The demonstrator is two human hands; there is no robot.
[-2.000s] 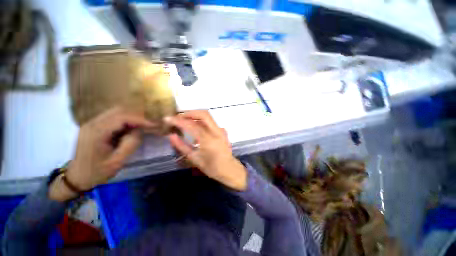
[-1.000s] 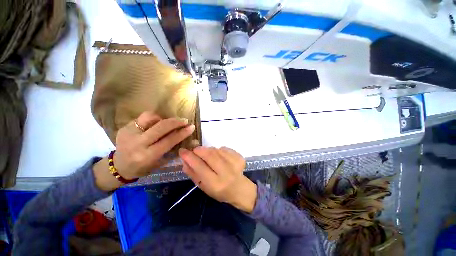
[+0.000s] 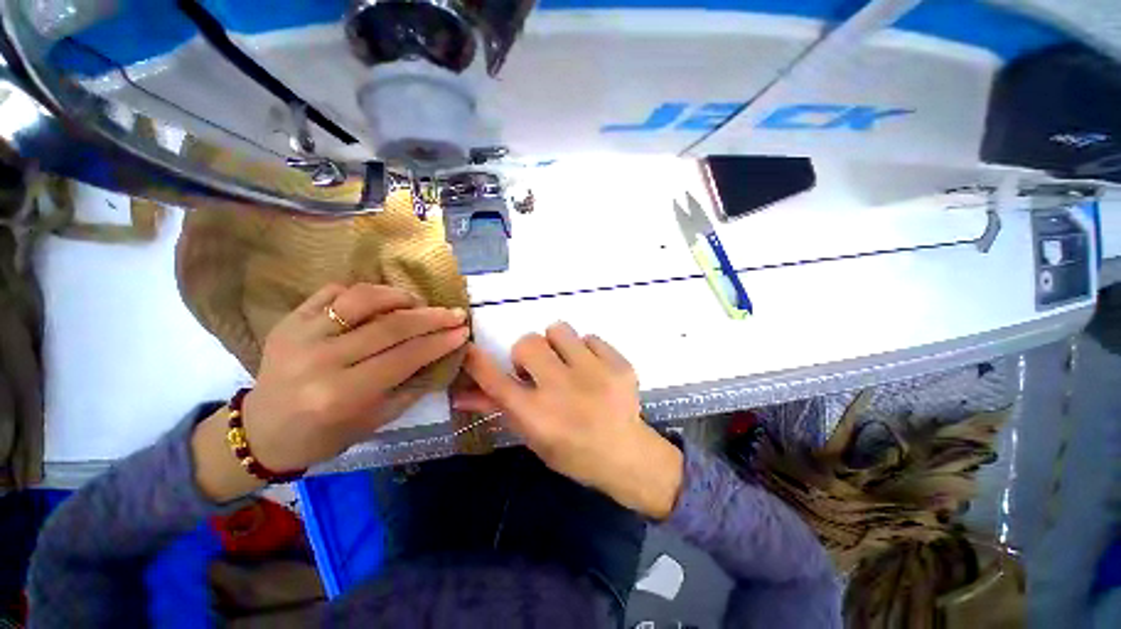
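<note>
A tan-brown ribbed fabric panel [image 3: 277, 252] lies puckered on the white table, its right edge at the presser foot [image 3: 424, 197]. My left hand [image 3: 350, 363] presses and pinches the panel near its right edge, below the needle area. My right hand [image 3: 559, 399] is just right of it, thumb and index finger on the lower edge, where a narrow brown strip [image 3: 468, 424] hangs over the table edge. A thin silver sliver [image 3: 479, 421], maybe tweezers or an awl, shows at my right fingers. A grey ridged block [image 3: 482, 240] sits right of the needle.
Thread snips [image 3: 713, 258] and a dark phone [image 3: 760, 184] lie right of the needle. The white machine head [image 3: 590, 74] spans the top; a shiny curved object [image 3: 160, 166] blocks the upper left. Brown strips [image 3: 897, 492] hang at lower right. A blue crate [image 3: 344, 528] is below the table.
The view has moved closer to the machine, and the shiny curved object has come in. The panel is more bunched at the needle. My right hand has spread its fingers and sits slightly right of my left.
</note>
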